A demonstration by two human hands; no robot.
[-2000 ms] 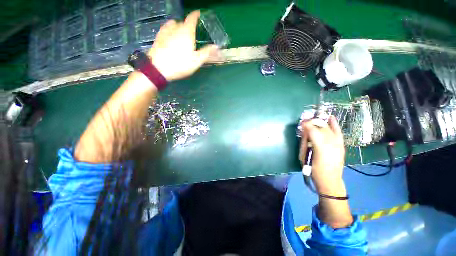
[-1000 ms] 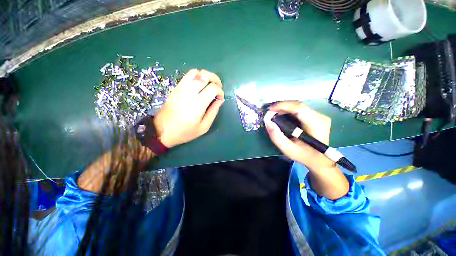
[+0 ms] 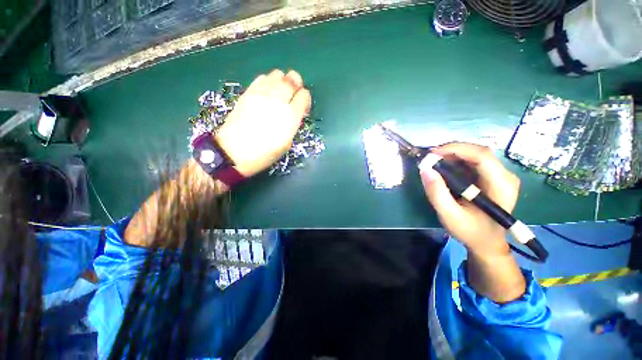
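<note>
My right hand (image 3: 473, 197) holds a thick black soldering iron (image 3: 486, 205) with white bands. Its thin metal tip is over the upper part of a small shiny board (image 3: 384, 160) that lies alone on the green bench. My left hand (image 3: 267, 123) is palm down over a loose heap of small silvery parts (image 3: 303, 146). Its fingertips point away from me and are close together. The hand hides part of the heap, and whether it holds a part cannot be told.
Overlapping boards (image 3: 581, 140) lie at the right. Beyond them are a white cup (image 3: 598, 35) with black bands, a round fan grille (image 3: 517, 8) and a small round watch-like object (image 3: 449, 17). A black device (image 3: 65, 121) stands at the far left. A gridded piece (image 3: 239, 254) shows near my lap.
My left hand has come down from the far edge to the board, then moved back onto the heap. My right hand has moved from the stack to the lone board. The view has shifted.
</note>
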